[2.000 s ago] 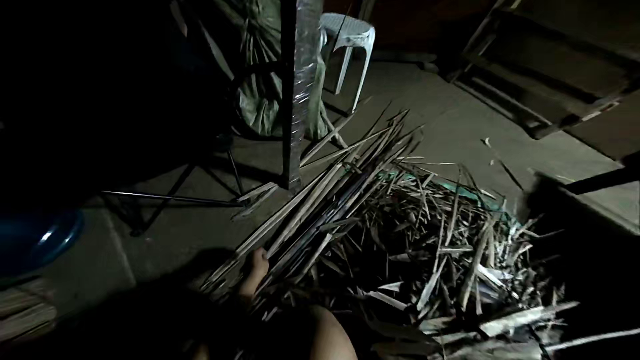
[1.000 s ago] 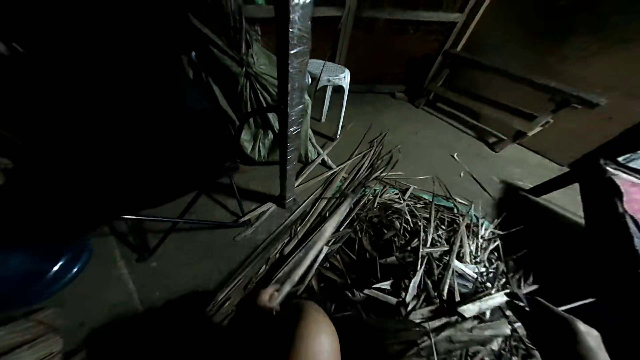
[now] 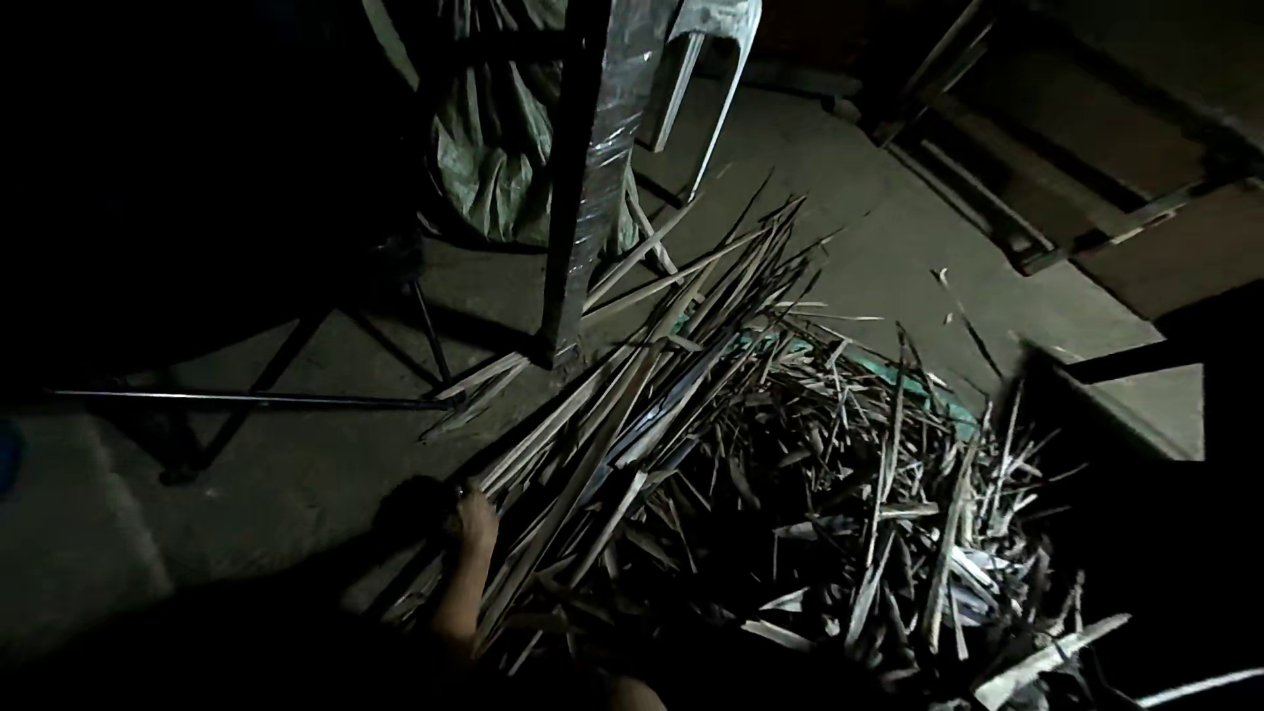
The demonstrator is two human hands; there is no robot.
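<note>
At the lower left of the head view my left hand [image 3: 476,518] is closed at the left edge of a bundle of long dried leaf strips [image 3: 602,425], where a pale strip runs into its fingers; shadow hides the fingertips. The strips lie slantwise, their thin ends pointing up and right. Beside them, on the right, spreads a heap of shorter dry pieces and scraps [image 3: 790,474], with a green edge [image 3: 913,385] showing behind it. My right hand is out of view. Part of a bare knee [image 3: 632,694] shows at the bottom edge.
A post wrapped in clear plastic film [image 3: 592,188] stands just beyond the bundle. Behind it are a green sack [image 3: 494,168] and a white plastic stool [image 3: 716,20]. Thin metal legs with a bar [image 3: 267,397] stand at left, a wooden frame [image 3: 987,197] at upper right.
The raised strip by my left hand one second ago no longer stands out above the bundle. My right hand, at the lower right then, has left the view.
</note>
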